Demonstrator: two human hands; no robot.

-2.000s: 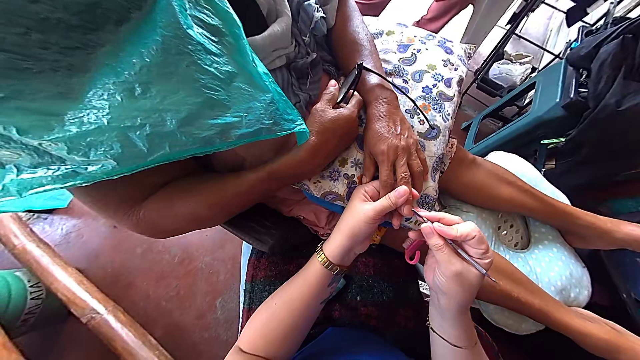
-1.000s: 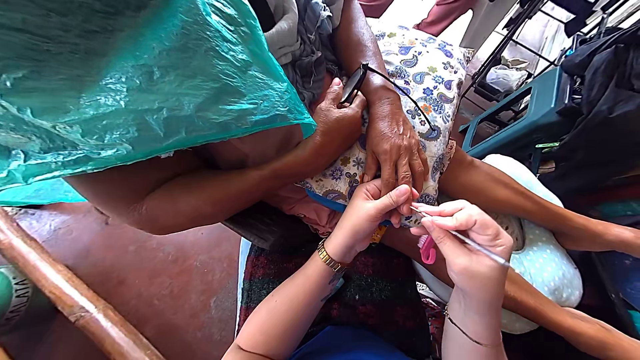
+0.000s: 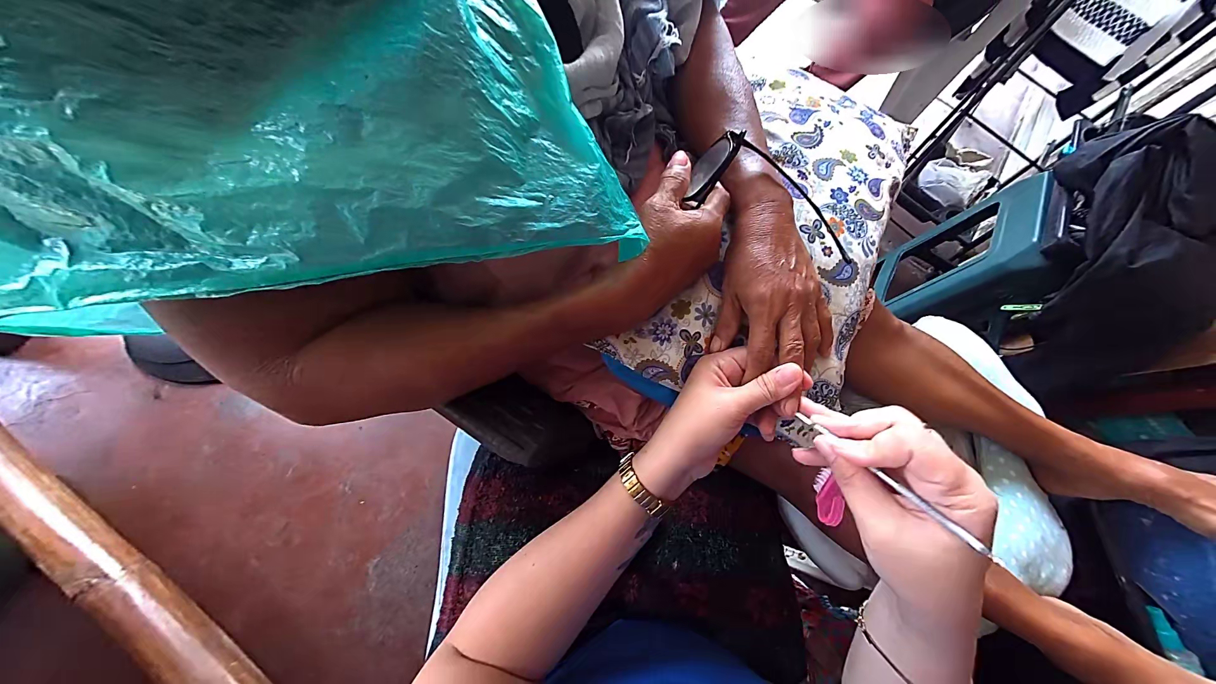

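Observation:
My left hand [image 3: 736, 394], with a gold-coloured band at the wrist, holds a finger of another person's hand [image 3: 774, 285], which lies on a paisley-patterned cushion [image 3: 860, 180]. In my right hand [image 3: 902, 475] is a thin metal manicure tool [image 3: 936, 515], its tip at that fingertip; the nail itself is too small to make out. A pink brush [image 3: 829, 499] shows just below my right fingers; whether I hold it is unclear. The person's other hand [image 3: 686, 218] holds dark-lensed glasses [image 3: 712, 169] above the forearm.
Green plastic sheeting [image 3: 313, 161] covers the person's upper body at the left. A bamboo pole [image 3: 104, 579] crosses the lower left over a red floor [image 3: 313, 513]. To the right are a teal plastic stool [image 3: 988, 247], black cloth [image 3: 1149, 237] and the person's legs.
My right hand has turned somewhat, and the tool's shaft lies at a slightly different angle. My left hand keeps its hold on the person's finger.

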